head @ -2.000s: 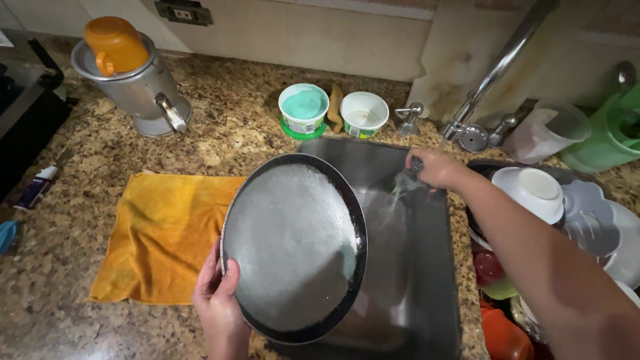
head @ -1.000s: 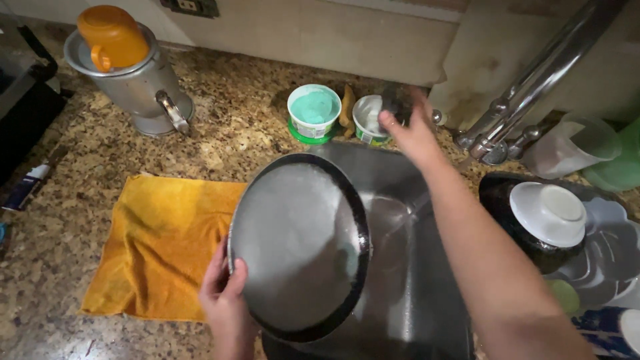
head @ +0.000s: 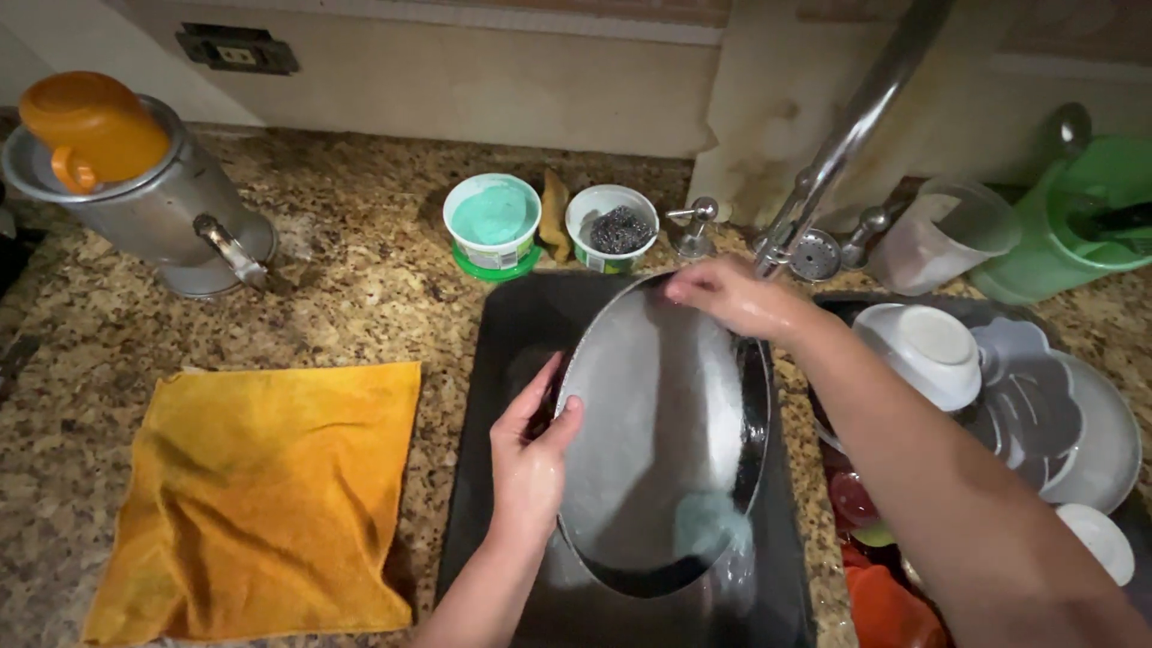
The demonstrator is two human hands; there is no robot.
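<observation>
A round dark-rimmed metal pan [head: 648,423] is tilted over the dark sink [head: 513,333], its grey inner face toward me and wet. My left hand [head: 531,450] grips its left rim, thumb on the inside. At the top of the rim, my right hand [head: 733,297] has its fingers on the pan's edge. Water runs off the lower right part of the pan. Behind the sink, a steel wool scrubber [head: 621,230] rests in a white tub [head: 601,200]. Beside it stands a tub of turquoise paste [head: 492,216] on a green lid.
An orange cloth [head: 270,495] lies on the granite counter at left, below a metal pitcher [head: 171,216] topped by an orange cup [head: 94,126]. The faucet [head: 855,126] arches over the sink's back right. Bowls and dishes [head: 936,351] crowd the right side, near a green container [head: 1071,225].
My right hand has gone from the tub area to the pan's top rim. The scrubber now sits in the white tub. The pan has moved right, away from the cloth and over the sink.
</observation>
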